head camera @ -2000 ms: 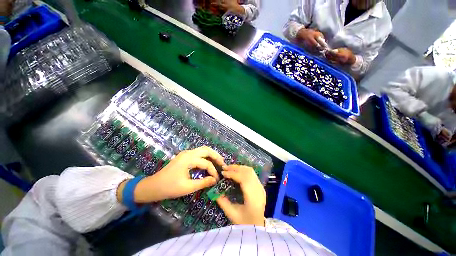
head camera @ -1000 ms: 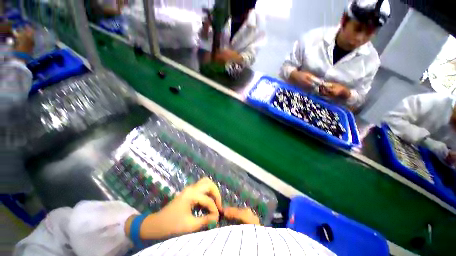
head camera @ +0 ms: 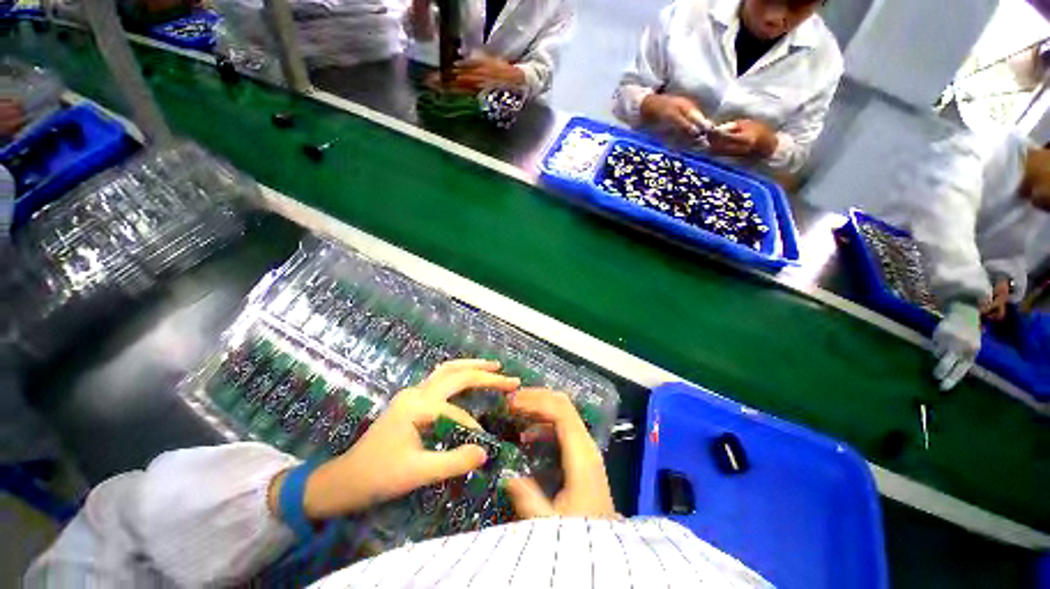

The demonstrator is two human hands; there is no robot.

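My left hand (head camera: 397,454), with a blue band at the wrist, is over the near part of a clear blister tray (head camera: 317,276). Its thumb and fingers are around a green circuit board (head camera: 464,437). My right hand (head camera: 564,454) is just to the right, fingers curled, with a small dark piece between its thumb and fingers; blur hides its exact shape and whether it touches the board. Rows of green boards (head camera: 271,385) fill the tray. Two black housings (head camera: 729,453) lie apart in a blue bin (head camera: 794,489) at my right.
Stacked clear trays (head camera: 138,224) stand at the left. A green conveyor (head camera: 518,253) with pale rails runs beyond my tray, carrying small black parts (head camera: 314,151). Across it are people in white coats and a crowded blue parts bin (head camera: 689,198). A gloved hand (head camera: 957,345) reaches over the belt.
The view tilted up, then partly back down. My hands have opened apart slightly and show the board more clearly. At the right, another person's gloved hand has moved out over the belt.
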